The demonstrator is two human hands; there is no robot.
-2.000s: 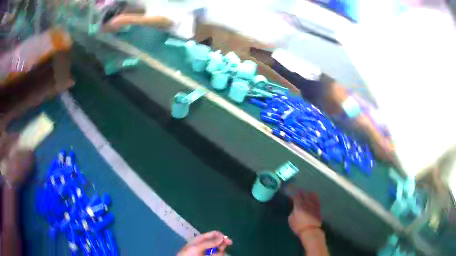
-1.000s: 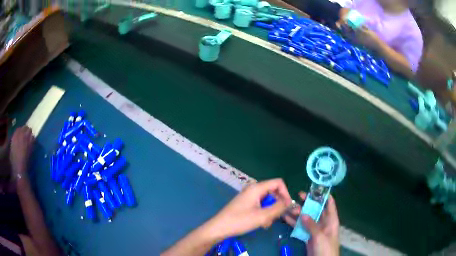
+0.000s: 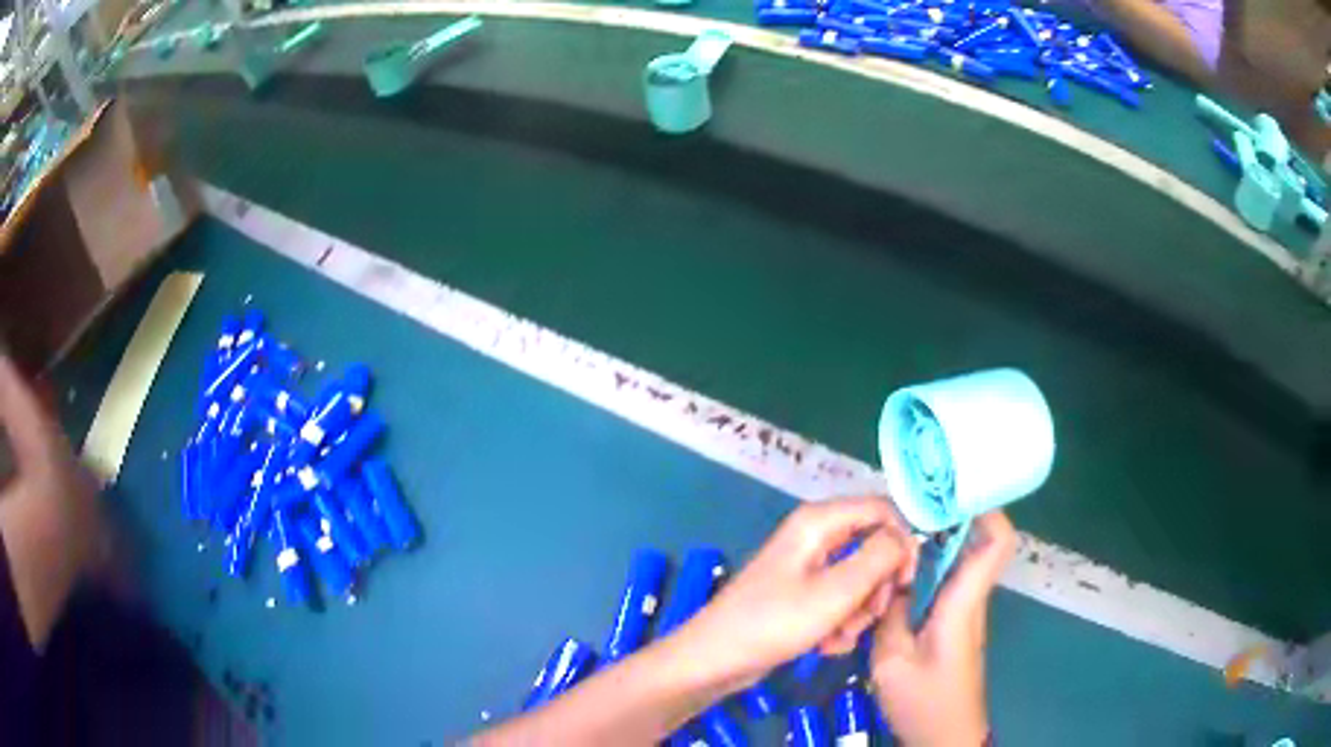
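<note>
A turquoise fan body (image 3: 993, 438) is held upright over the belt edge rail, its round head tilted with the open side toward the left. My right hand (image 3: 946, 642) is closed around its handle. My left hand (image 3: 832, 584) is at the handle just under the head, with its fingers pinched around a blue battery cell (image 3: 851, 549) that shows only in part. Its leads and the inside of the handle are hidden. Several loose blue cells (image 3: 638, 601) lie on the worktable beside and under my hands.
A larger heap of blue cells (image 3: 299, 467) and a pale strip (image 3: 146, 365) lie left, near another person's arm (image 3: 44, 511). The green belt (image 3: 584, 248) carries turquoise fan bodies (image 3: 679, 91). More cells (image 3: 963, 41) lie across it. A carton (image 3: 102, 219) stands far left.
The fan body has turned from showing its spoked face to showing its side. My left hand has moved right, up against the handle. More loose cells show near my hands.
</note>
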